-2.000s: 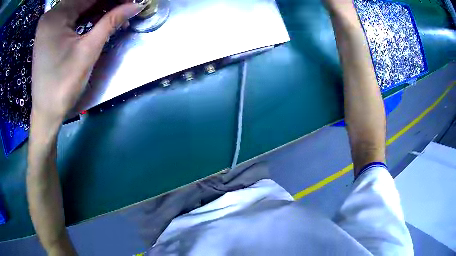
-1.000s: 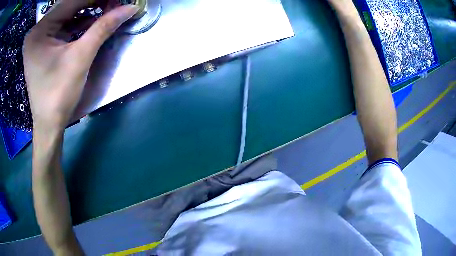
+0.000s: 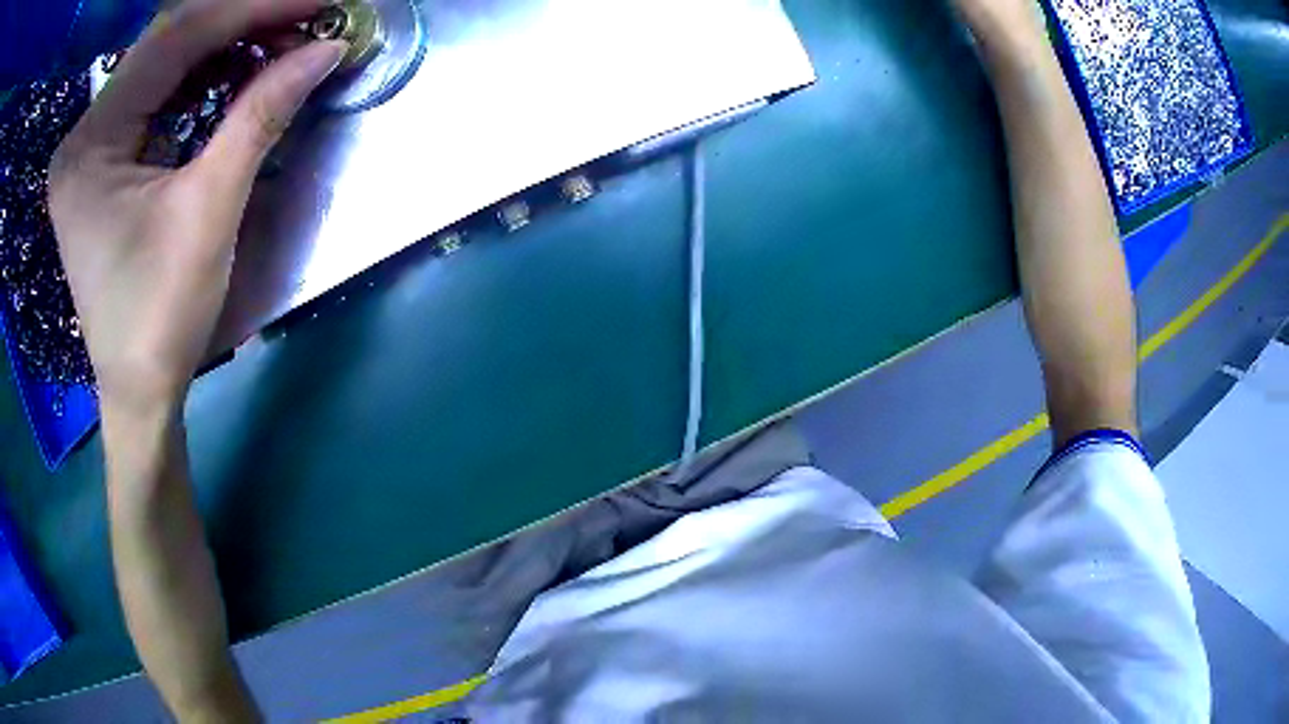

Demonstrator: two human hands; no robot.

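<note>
My left hand (image 3: 170, 212) is bare and curved over the left end of the silver machine box (image 3: 566, 85), thumb and fingertips at the brass-coloured fixture post (image 3: 363, 34). Whether it grips a ring there is unclear. A clear disc (image 3: 400, 64) surrounds the post. Small dark rings (image 3: 184, 125) show on the box between thumb and fingers. My right forearm reaches up past the box's right side; my right hand (image 3: 1001, 14) is mostly cut off by the top edge, its fingers hidden.
The left parts tray (image 3: 60, 424) holds many dark rings. The right parts tray (image 3: 1117, 181) is full of small bright parts. Round metal control knobs (image 3: 515, 215) sit on the box front. A grey cable (image 3: 696, 311) crosses the green bench. Another blue tray (image 3: 26, 622) shows at far left.
My left hand has shifted slightly left in the picture, and its fingertips show more of the post's top. The view has shifted a little. My right arm appears slightly further right.
</note>
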